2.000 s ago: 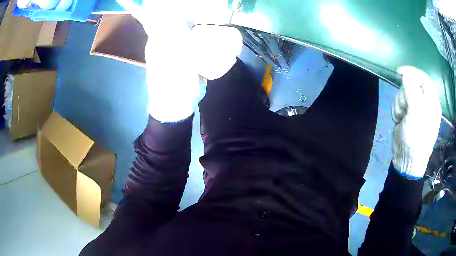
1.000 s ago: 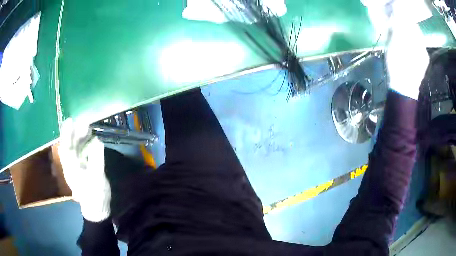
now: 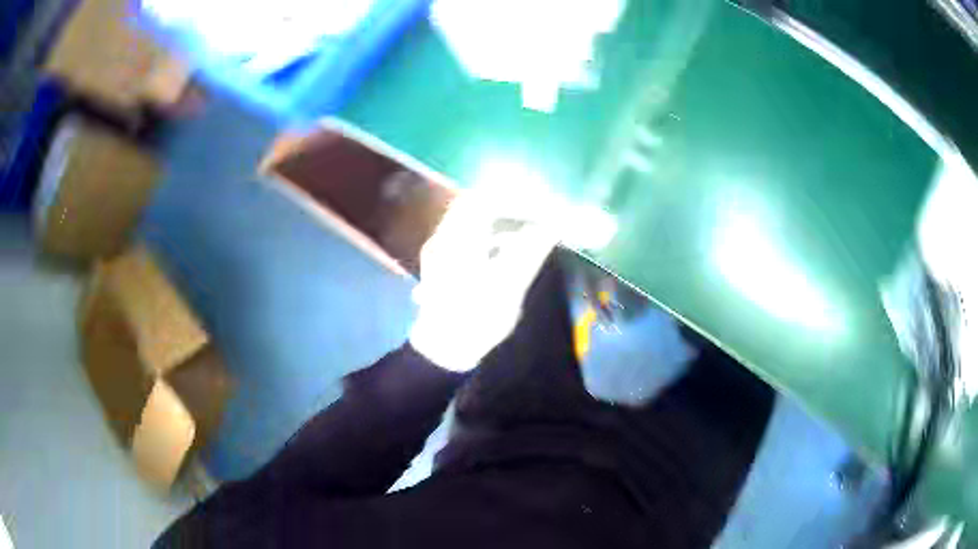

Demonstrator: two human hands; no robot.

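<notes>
My left hand (image 3: 483, 279), in a white knit glove, is at the edge of the green bench (image 3: 847, 214). Glare and blur wash out its fingers, so I cannot tell whether it holds anything. A very bright white shape (image 3: 531, 43) lies on the bench beyond it, its form lost in glare. My right hand cannot be made out in the picture. At the right edge, dark wires (image 3: 944, 343) hang in a blurred bundle beside a whitish sheet or bag (image 3: 949, 220).
A blue bin (image 3: 247, 91) with glaring white contents is at upper left. An open brown carton (image 3: 370, 198) is under the bench edge. Another open carton (image 3: 161, 354) and a further carton (image 3: 97, 193) stand on the floor at left. My dark-clothed lap is below the bench.
The view has swung left, bringing the blue bin and floor cartons back in. My right hand, at the bench's right before, has dropped out of sight. My left hand is still by the bench edge.
</notes>
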